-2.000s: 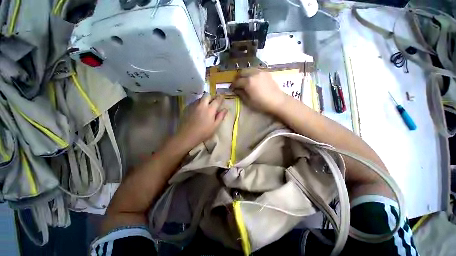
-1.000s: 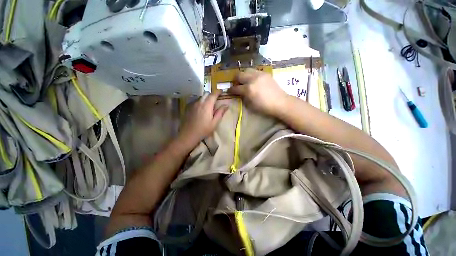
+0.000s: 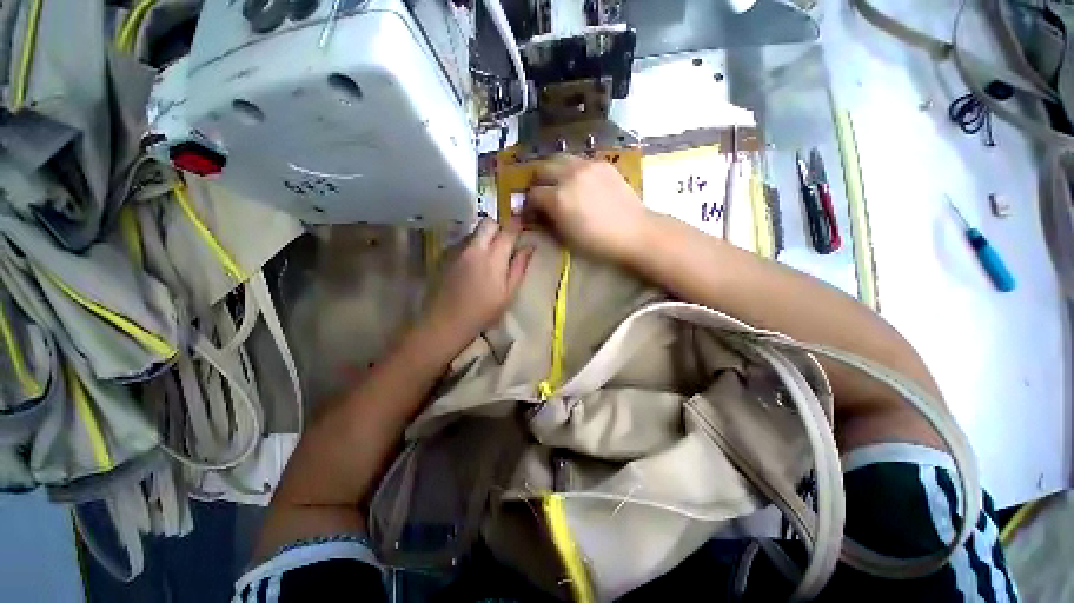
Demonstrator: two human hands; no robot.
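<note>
A beige bag body (image 3: 624,436) fills my lap, its upper edge at the yellow-brass clamp frame (image 3: 512,177) under the machine head. Yellow binding tape (image 3: 561,318) runs down the bag. My left hand (image 3: 477,273) presses the bag edge just below the clamp, at its left. My right hand (image 3: 587,210) lies over the clamp's slot with fingertips pinched at the bag edge; what the fingertips hold is hidden. Long beige handles (image 3: 813,471) arch over my right forearm.
The white machine head (image 3: 342,118) stands at upper left. Stacked bags (image 3: 83,306) hang at left. A white template sheet (image 3: 683,189) lies right of the clamp. Red-black snips (image 3: 816,203), a blue-handled tool (image 3: 989,260) and a black cord loop (image 3: 970,114) lie on the right table.
My right hand has moved slightly left along the clamp and covers more of its slot. My left hand stays at the bag edge. The view has shifted a little.
</note>
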